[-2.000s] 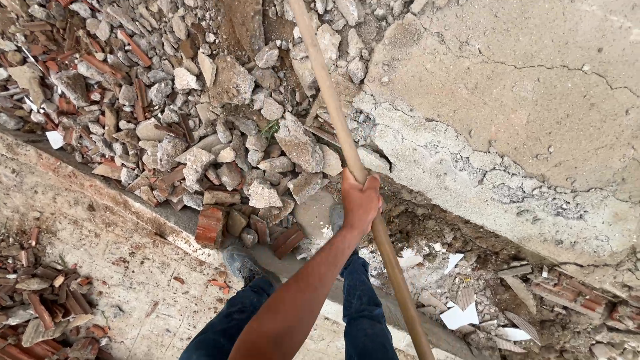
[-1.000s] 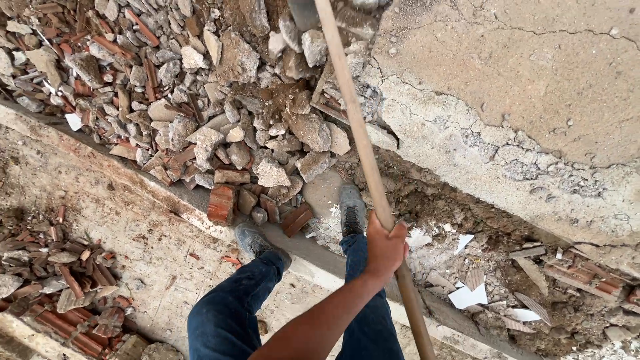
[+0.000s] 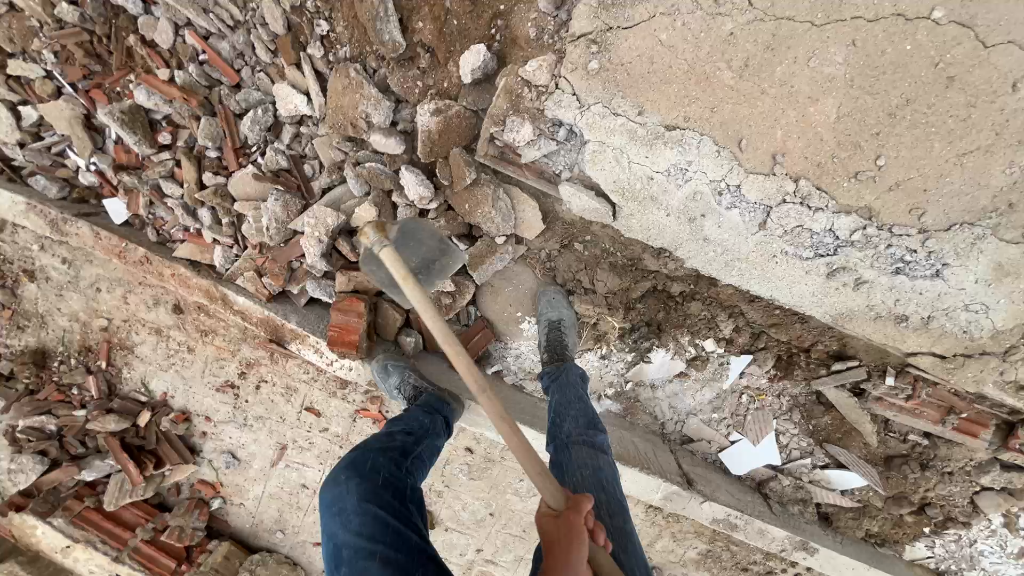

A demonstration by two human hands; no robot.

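My left hand point(image 3: 566, 532) is closed around the light wooden handle point(image 3: 472, 376) of a hoe, near the bottom edge of the view. The handle slants up and left to a wide, grey metal hoe blade point(image 3: 420, 258), which is over broken concrete and brick rubble point(image 3: 320, 216) just beyond my feet. Whether the blade touches the rubble cannot be told. A broken red hollow brick point(image 3: 349, 326) lies left of the handle, close to my left shoe point(image 3: 412, 380). My right hand is out of view, and so is the handle's lower end.
A cracked concrete slab point(image 3: 800, 144) fills the upper right. A narrow concrete ledge point(image 3: 656, 472) runs diagonally beneath my feet. Another pile of brick pieces point(image 3: 120, 472) lies lower left. White shards point(image 3: 752, 454) and loose soil point(image 3: 680, 312) are on the right, beside my right shoe point(image 3: 556, 324).
The hoe blade, partly seen at the top edge one second ago, has come back toward my feet. My left hand has moved down toward the bottom edge, still around the handle.
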